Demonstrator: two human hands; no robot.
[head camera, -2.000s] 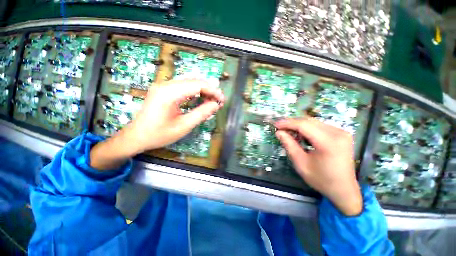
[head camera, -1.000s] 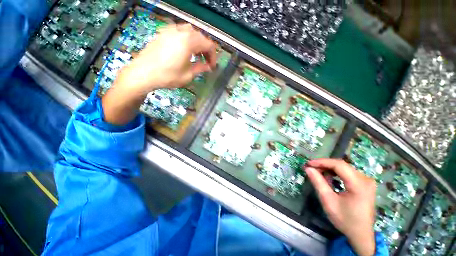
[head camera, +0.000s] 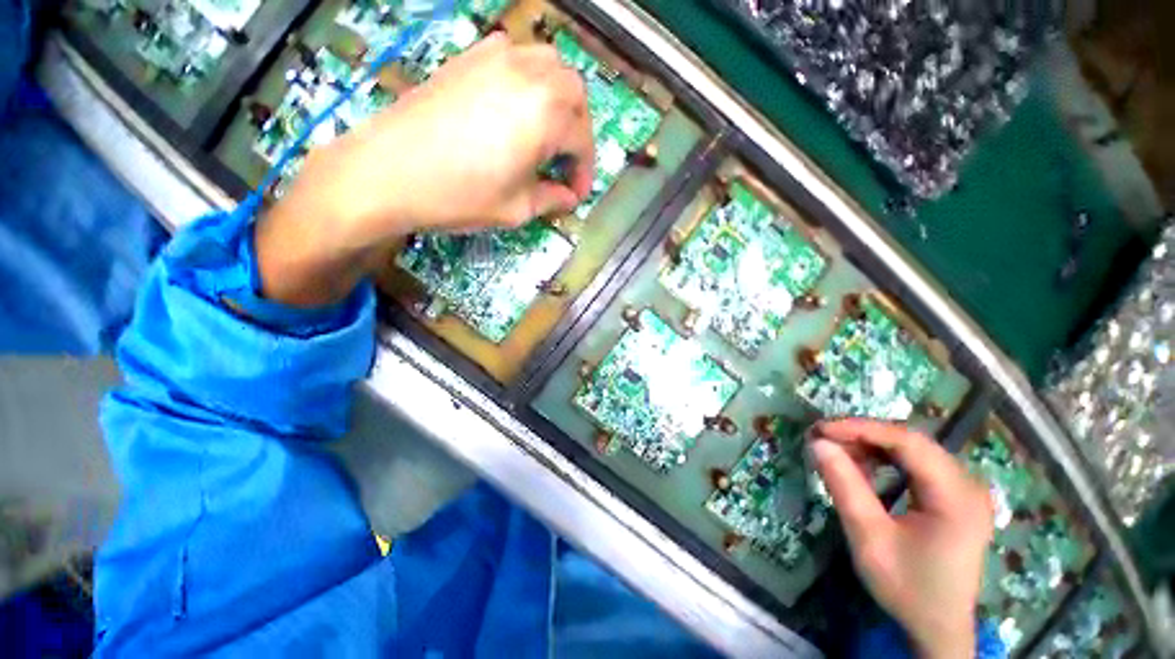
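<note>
My left hand (head camera: 445, 148) is over the tan-orange pallet (head camera: 496, 354), its fingers curled together near the upper right circuit board (head camera: 612, 116). Whether it holds a small part cannot be seen. My right hand (head camera: 908, 521) is at the lower right circuit board (head camera: 760, 502) of the grey-green pallet (head camera: 561, 406), thumb and index finger close together at the board's right edge. A part between them cannot be made out. Two more green boards of that pallet, the upper one (head camera: 741, 264) and the left one (head camera: 657, 386), lie uncovered.
Pale conveyor rails run diagonally along the near side (head camera: 515, 483) and far side (head camera: 889, 264). A pile of dark parts (head camera: 902, 77) lies beyond on the green mat (head camera: 992, 258), and a pile of silvery parts (head camera: 1127, 373) at the right edge. A blue cord (head camera: 335, 110) crosses near my left wrist.
The view has turned and shifted, so the pallets slant more steeply and sit closer. My left hand's fingers are more curled. My right hand is still at the same lower right board.
</note>
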